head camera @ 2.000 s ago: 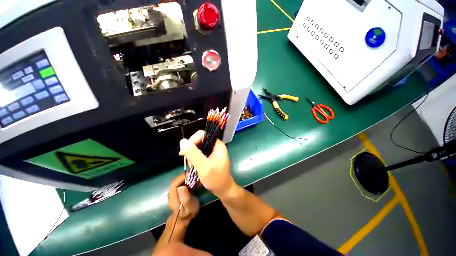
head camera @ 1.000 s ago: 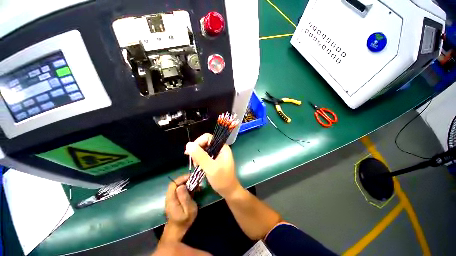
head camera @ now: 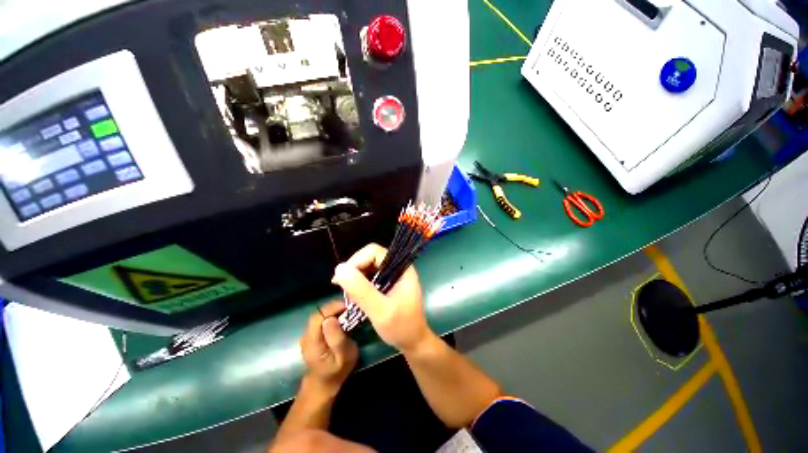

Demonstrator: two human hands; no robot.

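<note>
My right hand (head camera: 394, 296) is closed around a thick bundle of dark wires (head camera: 405, 252). Their orange-red and pale tips fan out at the top, and white lengths show below the hand. A single thin wire (head camera: 333, 241) runs from this hand's fingertips up to the slot (head camera: 326, 215) low on the black machine front. My left hand (head camera: 328, 348) is just below and left, fingers closed by the bundle's white ends. A short dark wire end (head camera: 322, 311) sticks up from its fingers; the rest of that wire is hidden.
The machine has a touchscreen (head camera: 71, 157) and red knob (head camera: 384, 38). To the right are a blue bin (head camera: 462, 205), yellow-handled pliers (head camera: 502, 188), orange scissors (head camera: 583, 208) and a white machine (head camera: 647, 88). A second wire pile (head camera: 183, 343) and paper (head camera: 62, 380) lie left.
My left hand has drawn the long wire seen below it earlier upward, leaving only a short dark end showing. The mechanism in the machine's window has moved. The bundle remains in my right hand.
</note>
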